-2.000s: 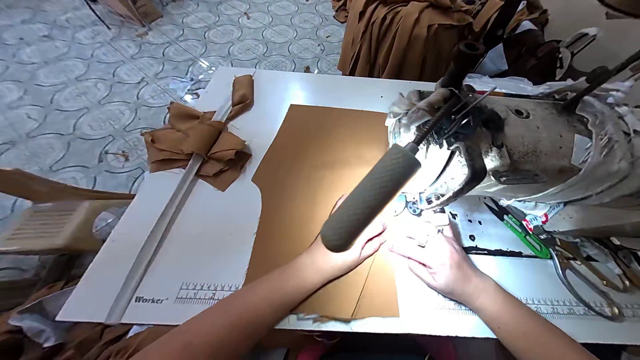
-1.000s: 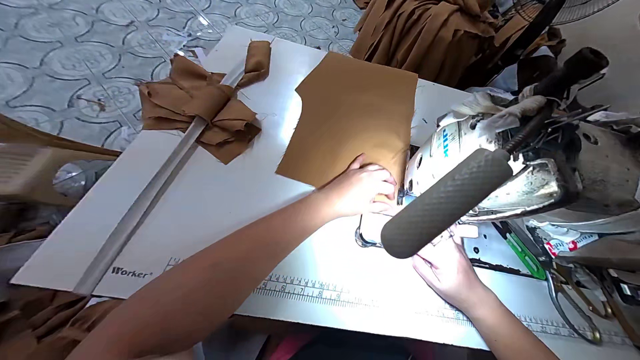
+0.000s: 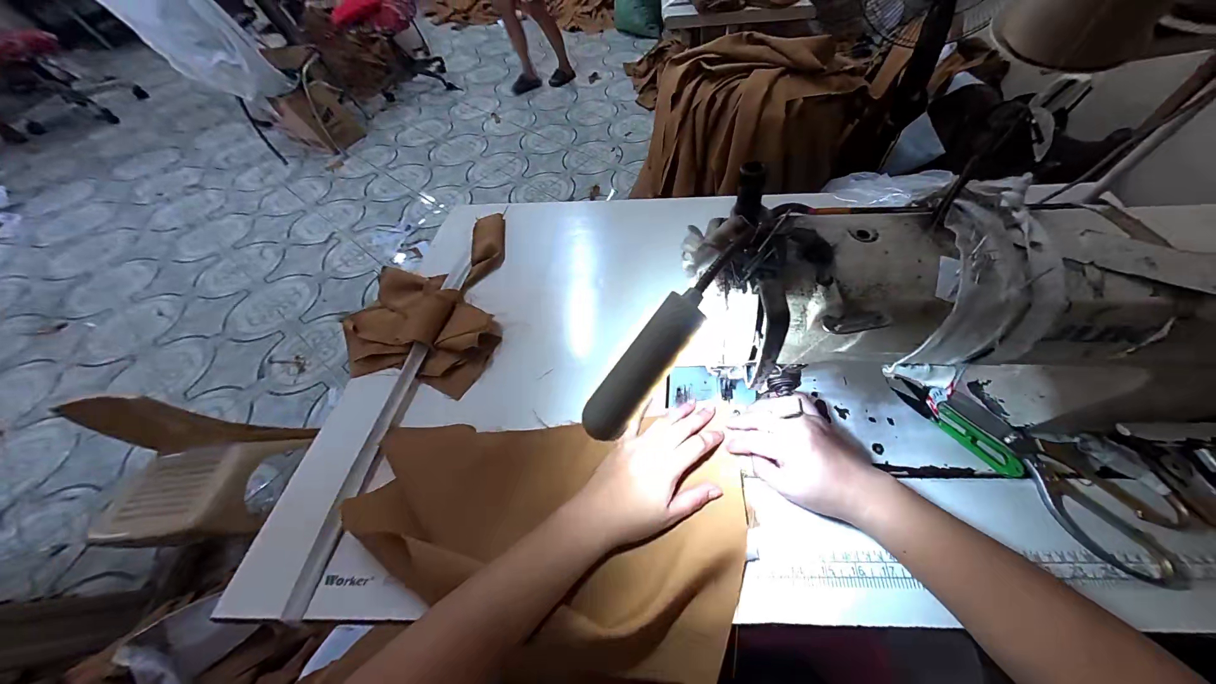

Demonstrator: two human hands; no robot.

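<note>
A brown fabric panel (image 3: 532,494) lies across the front of the white sewing table (image 3: 541,380) and hangs over its near edge. My left hand (image 3: 655,465) rests flat on the panel with fingers apart, just in front of the needle area of the sewing machine (image 3: 883,285). Close to its right, my right hand (image 3: 798,451) lies with fingers spread at the panel's right edge beside the presser foot; whether it pinches the cloth is unclear. A lamp with a dark textured handle (image 3: 646,366) hangs over the left fingertips and hides part of the cloth edge.
Bundled brown cloth pieces (image 3: 418,328) lie at the table's left side. Green-handled thread snips (image 3: 978,437) and large scissors (image 3: 1102,513) lie on the right. Brown fabric (image 3: 750,114) is heaped behind the table. A person's legs (image 3: 537,43) stand farther back.
The brown panel, which lay beyond my hands a second ago, now lies toward me and over the near edge. My left hand has moved with it. The view has shifted to show more floor.
</note>
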